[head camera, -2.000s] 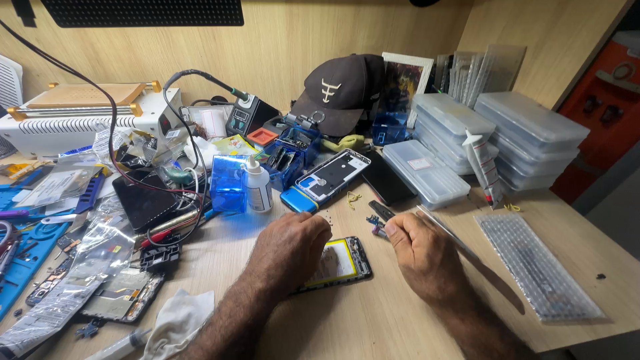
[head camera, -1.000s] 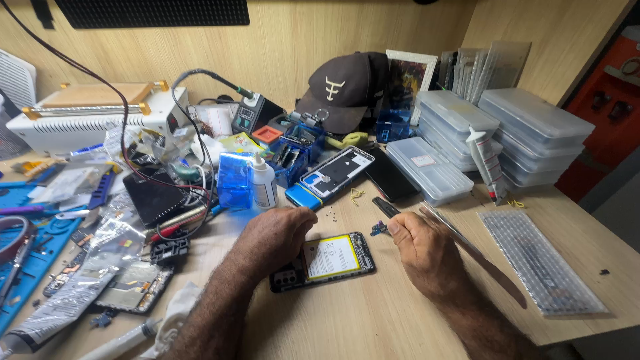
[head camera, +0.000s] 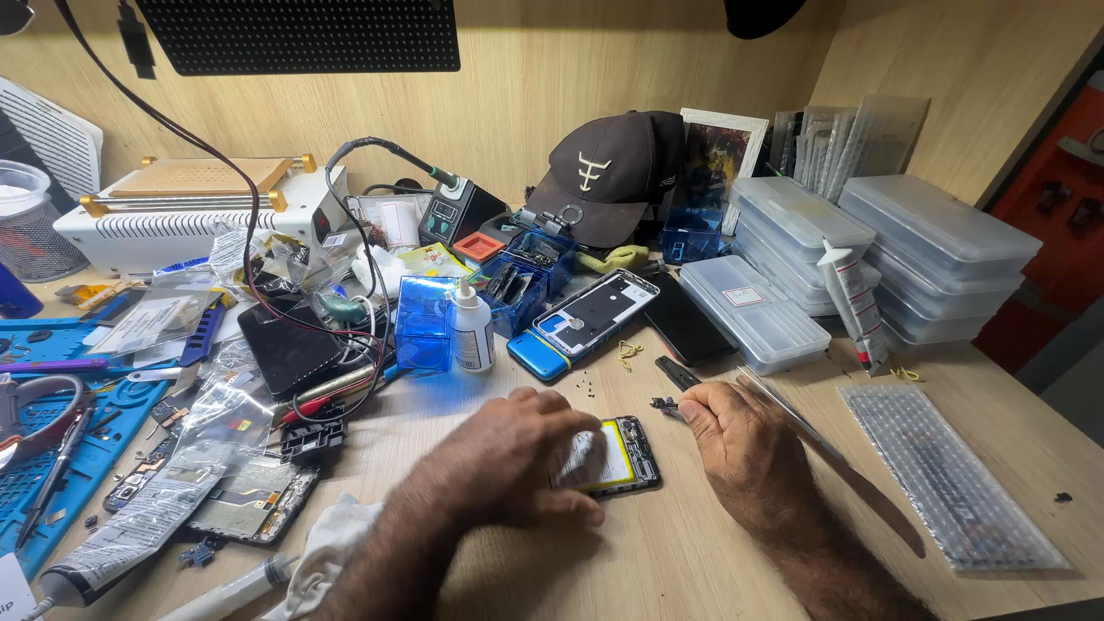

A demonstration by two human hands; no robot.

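Note:
My left hand, a little blurred, reaches over the left part of an opened smartphone with its battery exposed. Its thumb and fingers are apart, and nothing shows between them. To the phone's right, my right hand pinches a small dark electronic part between thumb and fingers. A dark-handled tool lies just beyond those fingers, and a long metal blade or spatula runs beside the hand. Tiny screws lie on the table above the phone.
A blue phone with a frame on it, a black phone, a white dropper bottle and clear plastic cases stand beyond the hands. A bubble-wrap packet is at right. Phone parts, a syringe and a blue mat fill the left.
My left hand has opened its fingers and moved over the phone's left part, which it covers; a second ago that part showed. My right hand stays nearly in place with the small part.

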